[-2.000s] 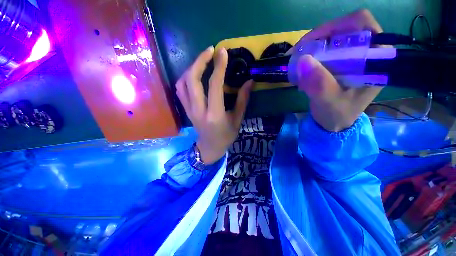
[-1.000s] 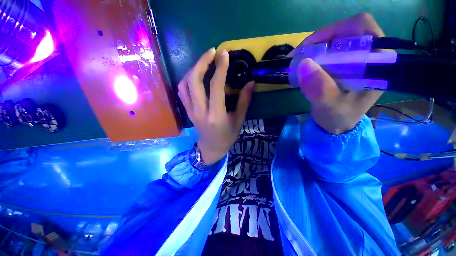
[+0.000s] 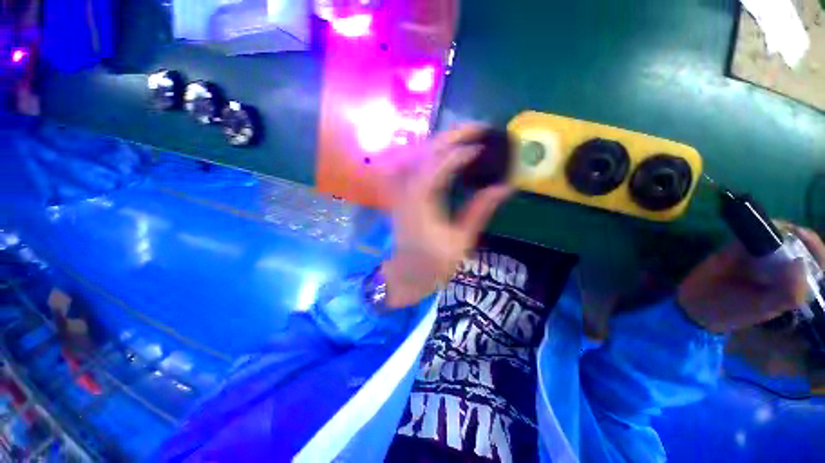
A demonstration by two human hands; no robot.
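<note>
The yellow fixture [image 3: 570, 203] lies on the green mat. Its left pocket is bare and pale; the middle and right pockets each hold a round black unit [image 3: 598, 166]. My left hand [image 3: 432, 212] is blurred and holds another round black unit [image 3: 481, 160] between thumb and fingers, just left of the fixture and off it. My right hand [image 3: 746, 285] grips the electric screwdriver [image 3: 753, 225] at the right, its thin bit pointing up-left near the fixture's right end, off the units.
The orange-red slab [image 3: 343, 172] glows pink behind my left hand. Three set-aside round units [image 3: 203, 100] stand in a row at left. A white carton [image 3: 241, 23] is at the upper left. A tan board [image 3: 769, 65] with crumpled white paper is at the upper right.
The view has shifted left. My left hand has lifted the black unit out of the left pocket. My right hand has drawn the screwdriver away to the right and down.
</note>
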